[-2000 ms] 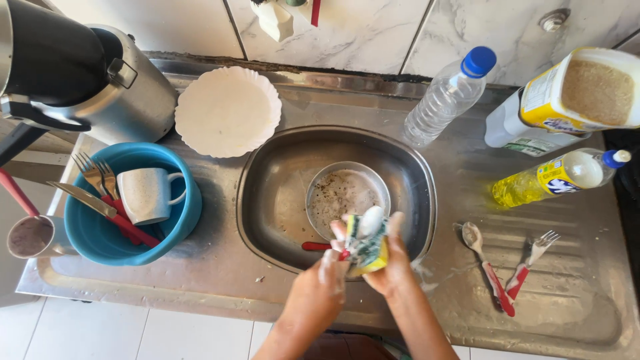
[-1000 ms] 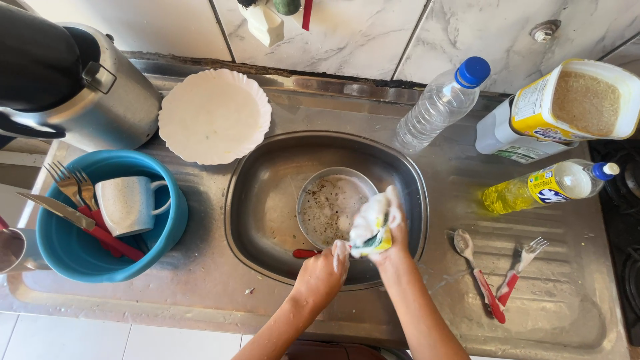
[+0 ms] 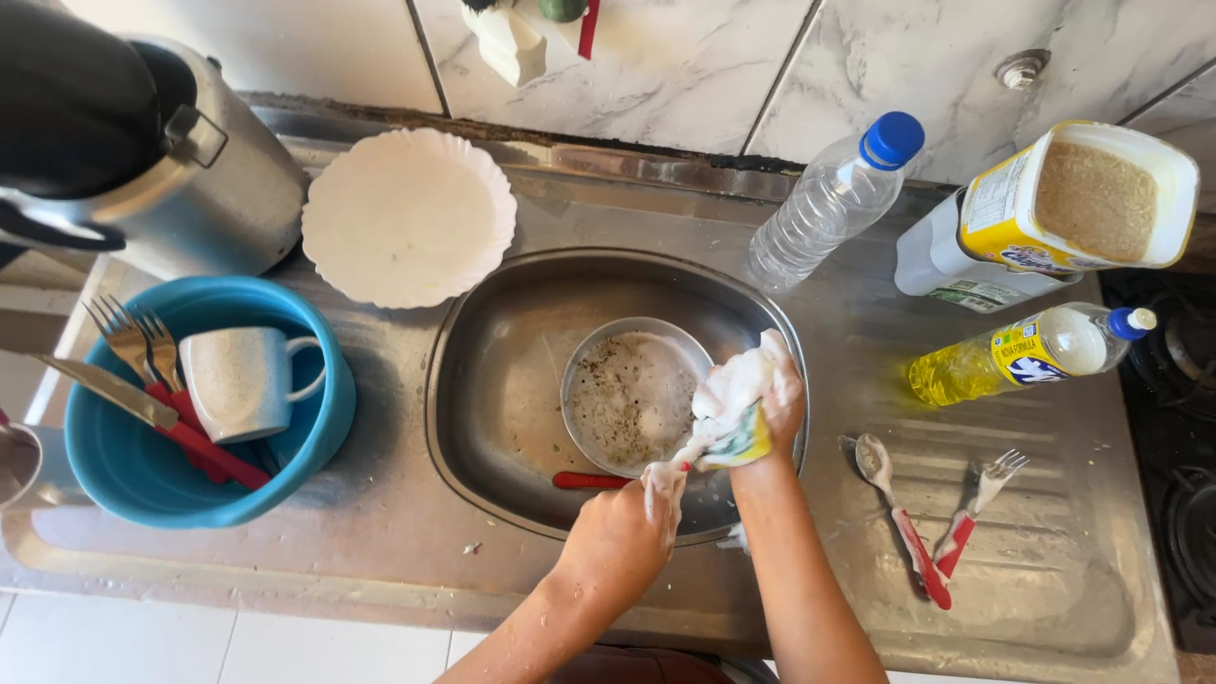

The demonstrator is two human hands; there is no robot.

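Observation:
Over the front right of the steel sink, my right hand (image 3: 774,404), covered in white foam, grips a yellow and green sponge (image 3: 746,439). My left hand (image 3: 632,522) is closed on a foamy utensil, of which only a small red part shows between the hands; its kind is hidden. Below them in the sink basin (image 3: 503,380) lies a round metal pan (image 3: 627,399) with dark food bits and cloudy liquid. A red handle (image 3: 589,481) lies beside the pan, near my left hand.
Left stand a blue tub (image 3: 214,508) with cutlery and a mug (image 3: 242,380), a scalloped plate (image 3: 408,218) and a metal thermos (image 3: 218,180). Right are an empty bottle (image 3: 826,209), a yellow-labelled tub (image 3: 997,204), detergent (image 3: 1026,356), a foamy spoon (image 3: 902,522) and fork (image 3: 969,513).
The sponge in my right hand has shifted along the utensil, and that hand has moved right over the sink edge compared with two seconds ago. My left hand keeps its grip.

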